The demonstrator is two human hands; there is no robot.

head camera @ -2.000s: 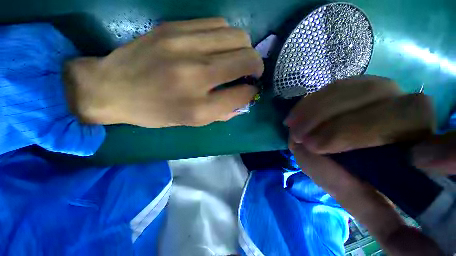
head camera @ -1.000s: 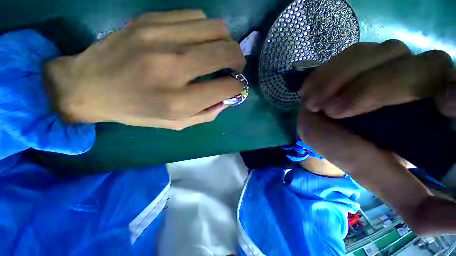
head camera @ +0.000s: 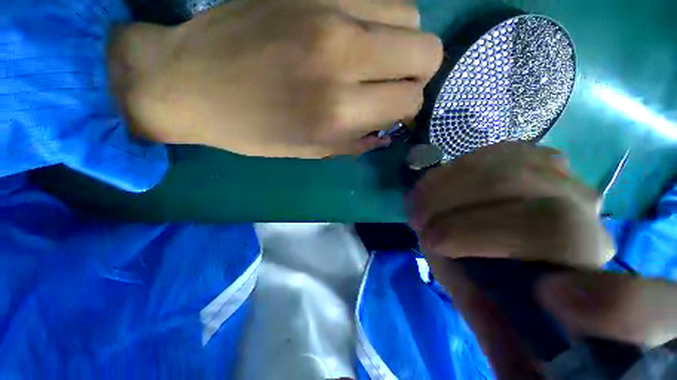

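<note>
My left hand (head camera: 282,82) pinches a small dark and silver assembly (head camera: 393,132) between its fingertips; the fingers hide most of it. My right hand (head camera: 512,204) is closed around the black grip of an electric screwdriver (head camera: 512,293), cut off at the lower right. A small grey disc (head camera: 424,156) at the driver's front end is close to the assembly; whether the tip touches it cannot be told. The round screw plate (head camera: 475,89) lies just beyond my right hand, its right part covered with tiny silver screws.
The green mat (head camera: 282,189) lies under both hands. A slim silver tool (head camera: 616,172) lies right of the plate. Wet-looking specks (head camera: 200,6) show at the top left. A blue sleeve (head camera: 653,234) shows at the right edge. My blue smock (head camera: 133,297) fills the lower left.
The driver's front end has moved from over the plate to beside the assembly. My left hand has moved right and up in the picture. The view has shifted too.
</note>
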